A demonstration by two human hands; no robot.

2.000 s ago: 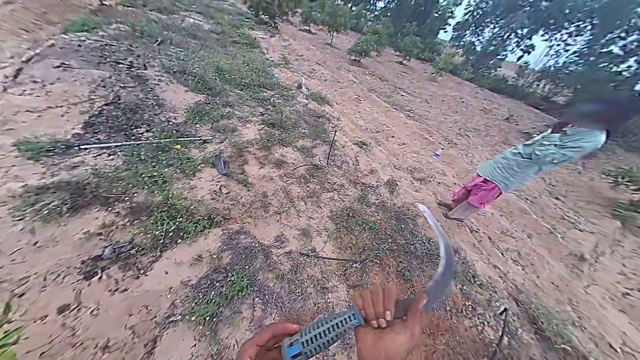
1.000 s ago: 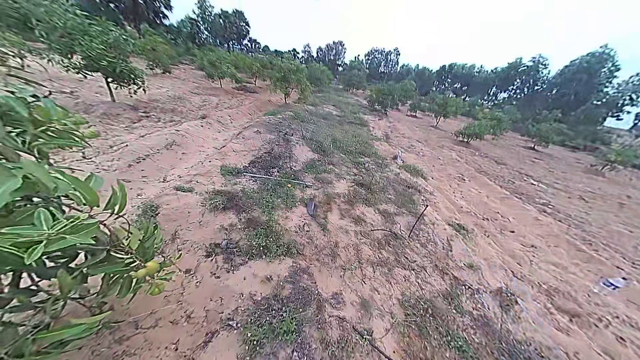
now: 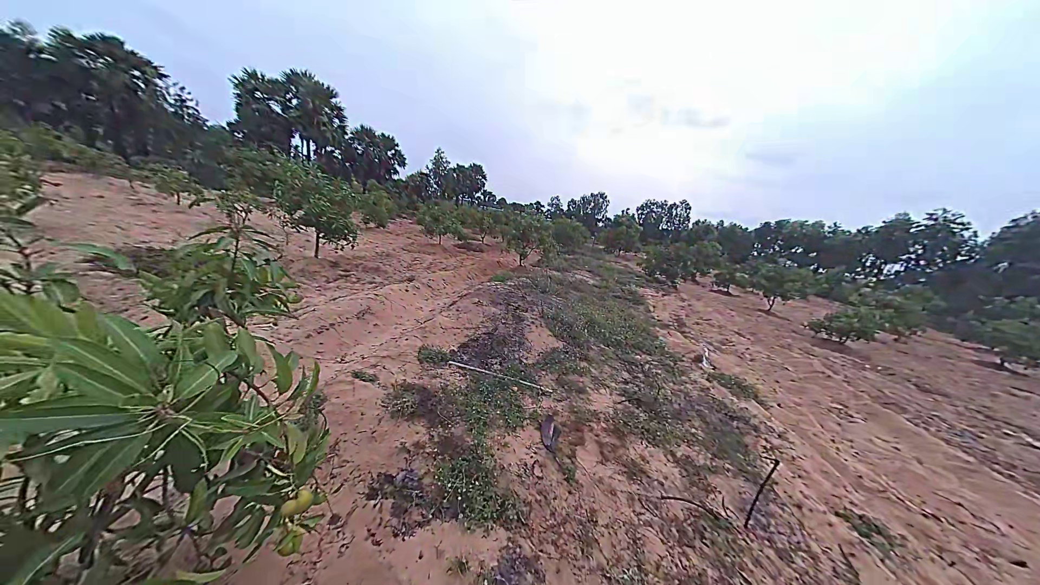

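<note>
Neither my left hand nor my right hand shows in the head view now, and the curved blade with the blue and grey handle is out of sight too. A leafy fruit tree [image 3: 162, 406] fills the lower left, with small yellow-green fruits [image 3: 297, 504] hanging low on it. On the weedy strip ahead lie a thin pale pole [image 3: 497, 376] and a dark flat object [image 3: 550, 433] that I cannot make out.
A thin dark stick [image 3: 761, 492] stands tilted at the lower right. Low weeds [image 3: 601, 321] run along the middle, with furrowed reddish soil [image 3: 877, 422] to the right. Small trees [image 3: 321, 211] stand in rows, and palms [image 3: 296, 110] rise behind.
Both hands and the curved blade, in view two seconds ago, have left the frame, as has the person at the right. The view has swung up and to the left.
</note>
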